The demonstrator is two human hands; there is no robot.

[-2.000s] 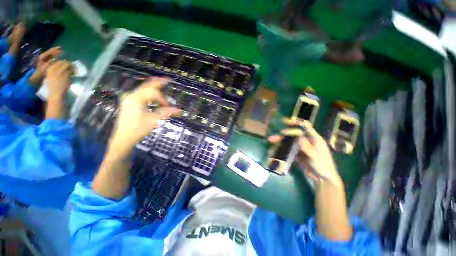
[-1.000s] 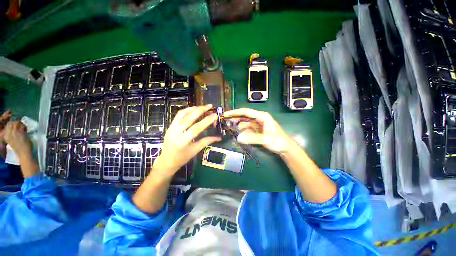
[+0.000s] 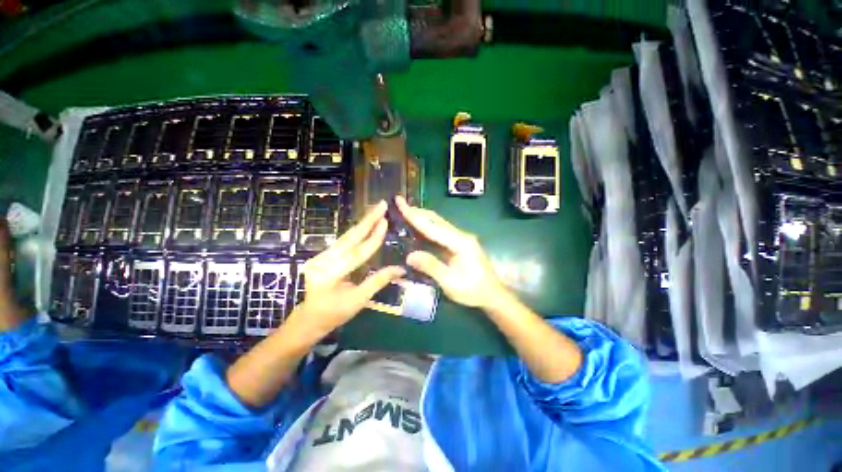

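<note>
My left hand (image 3: 342, 274) and my right hand (image 3: 455, 261) hold a small dark phone housing (image 3: 395, 236) between their fingertips, just in front of the press fixture (image 3: 387, 171). The fingers cover its side edges. The green hand press (image 3: 343, 74) stands above the brown fixture. A loose silver-white phone cover (image 3: 417, 300) lies on the mat below, partly hidden by my left hand. Two display assemblies with orange tabs stand right of the press, a narrower one (image 3: 467, 163) and a wider one (image 3: 537, 177).
A black blister tray (image 3: 173, 253) with rows of dark and silver-white housings lies left of the press. Stacked black trays with ragged grey-white interleaf sheets (image 3: 631, 198) stand at the right. Another person's blue sleeve (image 3: 35, 369) shows at the left edge.
The dark piece, earlier at an angle between my fingers, now points toward the fixture. My fingers are straighter and my hands nearly mirror each other. The view has shifted slightly.
</note>
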